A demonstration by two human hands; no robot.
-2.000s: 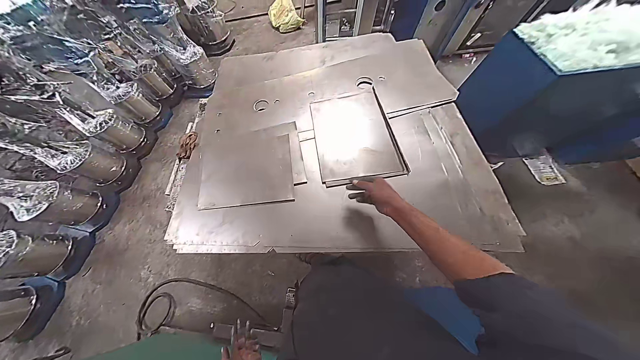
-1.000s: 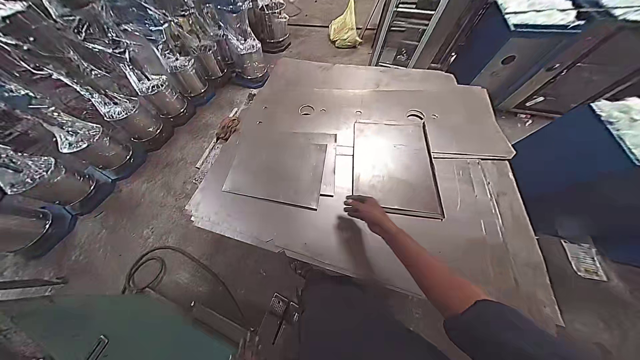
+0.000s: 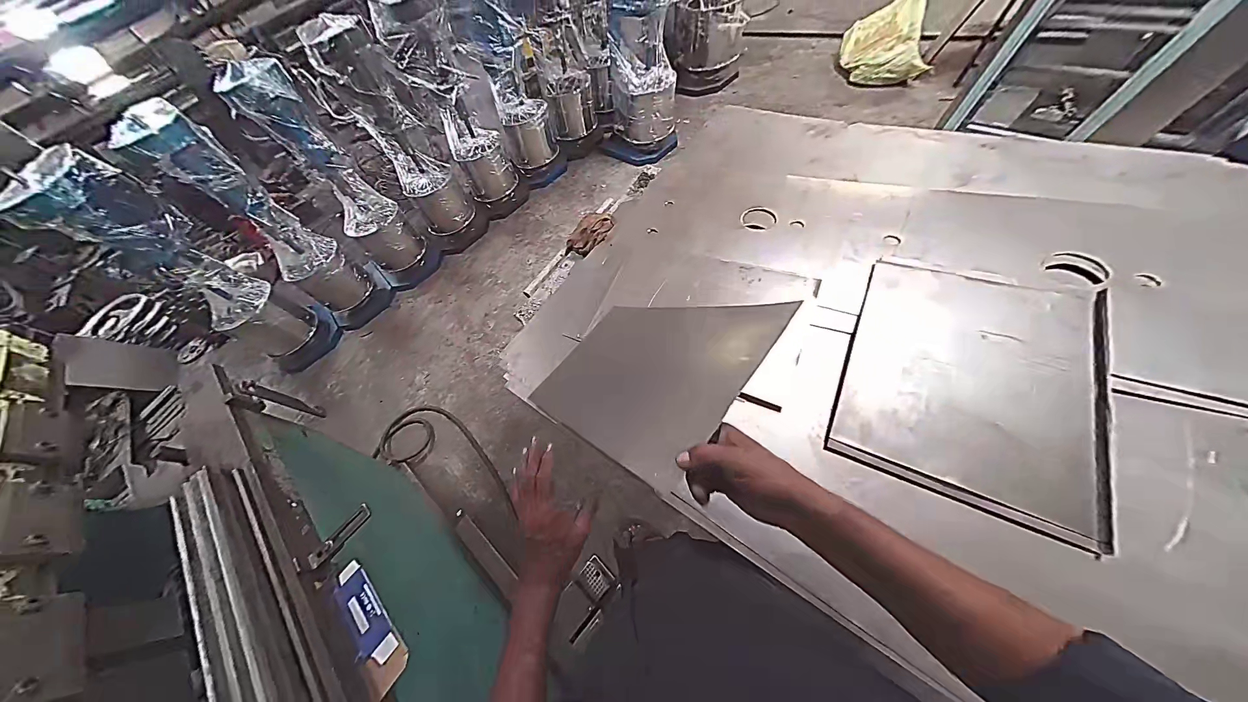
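My right hand (image 3: 736,468) grips the near right corner of a rectangular sheet-metal piece (image 3: 663,375), which is lifted and tilted above the stack of large metal sheets (image 3: 1160,604). My left hand (image 3: 548,512) is spread with nothing in it, just short of the sheet's near edge. To the right, another rectangular metal plate (image 3: 975,390) lies flat, seemingly on one or more like it. Beyond them, a large sheet has round cut-outs (image 3: 759,218). Part of another metal piece (image 3: 751,278) shows behind the lifted one.
Plastic-wrapped metal cylinders (image 3: 385,239) on dark and blue bases line the left. Nearer stand a green surface (image 3: 390,546) with a blue box (image 3: 366,614) and long metal bars (image 3: 234,585). A cable (image 3: 448,414) loops on the floor. A yellow sack (image 3: 885,44) lies at the back.
My right hand has moved from the right plate to the left sheet, which was lying flat and is now raised in its grip. My left hand has come up near it. The view has swung left.
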